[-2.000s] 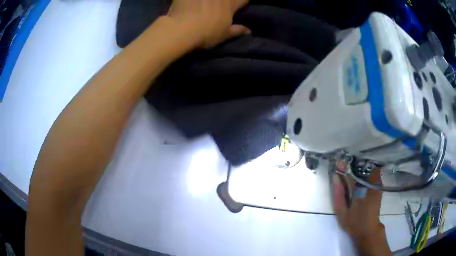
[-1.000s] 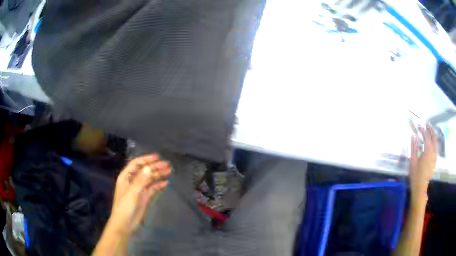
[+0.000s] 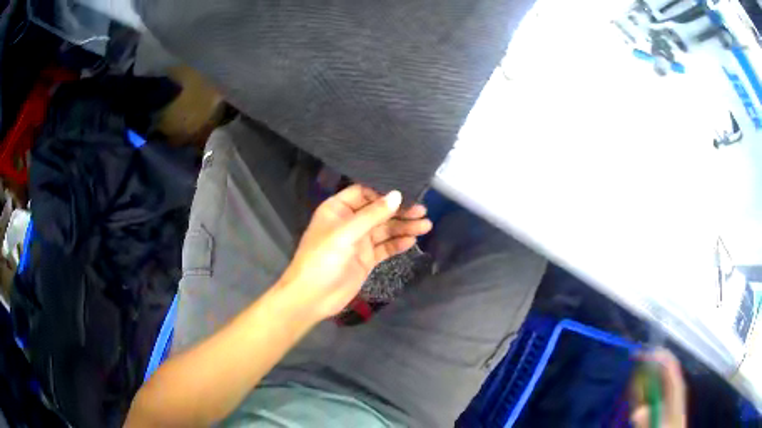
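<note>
The dark grey fabric panel (image 3: 334,92) with a fine zigzag weave lies over the table edge at the top, its lower corner hanging above the lap. My left hand (image 3: 347,247) is at that corner, with the thumb on the fabric edge and the other fingers beneath, pinching it. My right hand (image 3: 664,389) is at the lower right, blurred and partly cut off by the frame's bottom. It is closed around a green-handled tool, which looks like the thread snips (image 3: 653,393); the blades cannot be made out.
The white table (image 3: 568,167) fills the right, with its front edge running diagonally. Small blurred metal parts (image 3: 664,42) lie at its back. A blue-edged bin (image 3: 535,376) stands below the table. A dark fabric heap (image 3: 100,242) lies left of my grey-trousered lap (image 3: 242,217).
The view has turned and shifted. My left hand has moved from empty below the panel to its corner. My right hand has left the table top and now holds the green-handled tool.
</note>
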